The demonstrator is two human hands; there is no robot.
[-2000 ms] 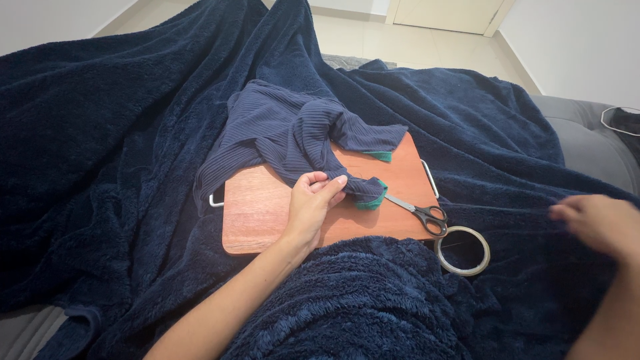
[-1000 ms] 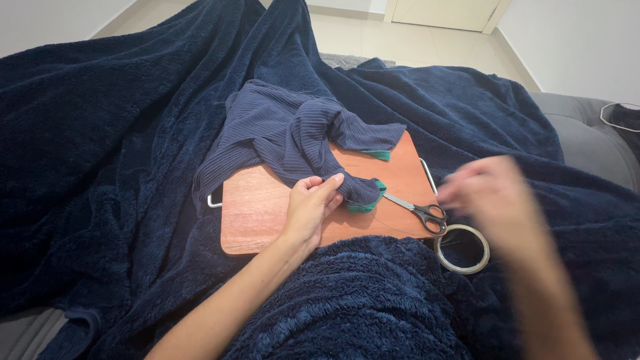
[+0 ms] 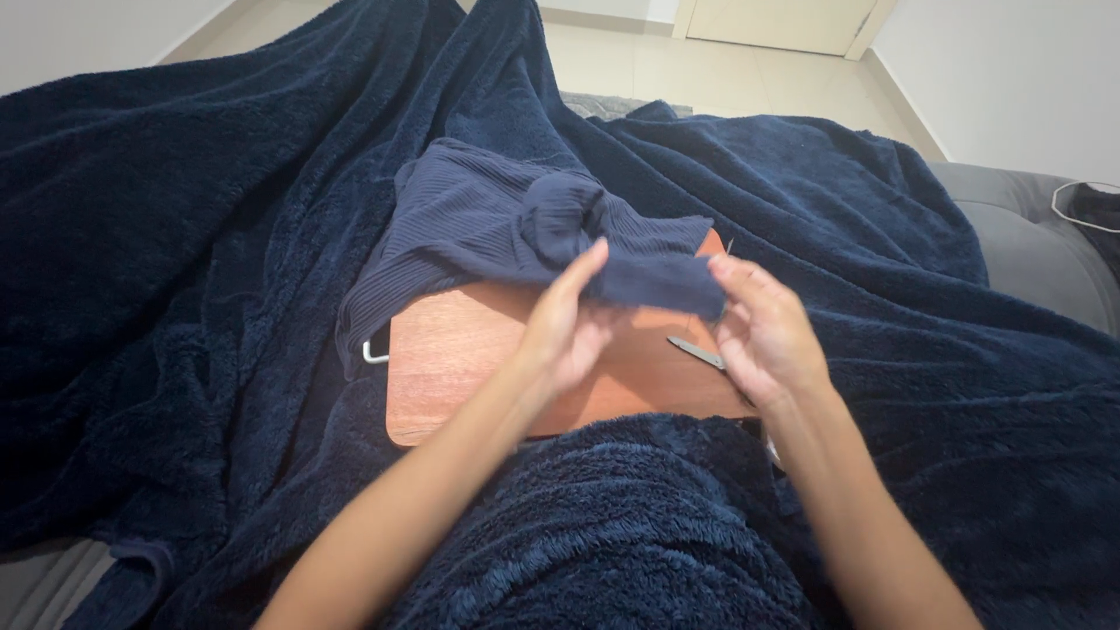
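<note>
A navy ribbed knit garment [image 3: 472, 210] lies bunched over the far part of a reddish wooden board [image 3: 464, 350]. One narrow end of it is stretched between my two hands, slightly blurred. My left hand [image 3: 569, 328] grips the cloth near the bunched part, thumb on top. At the tip of that end, my right hand [image 3: 761, 324] pinches the edge with thumb and fingers. Scissors [image 3: 696, 352] lie on the board beside my right hand, which covers their handles. The tape roll [image 3: 773, 444] shows only a sliver of its rim behind my right wrist.
A dark blue plush blanket [image 3: 919, 420] spreads beneath and around the board and rises in folds on the left. The board has a white metal handle [image 3: 374, 354] on its left side. A grey sofa [image 3: 1032, 227] with a dark item and pale cord is at right.
My right hand has come in from the right and taken hold of the garment's narrow end. That end is now stretched sideways above the board, and its teal edge is no longer plainly seen.
</note>
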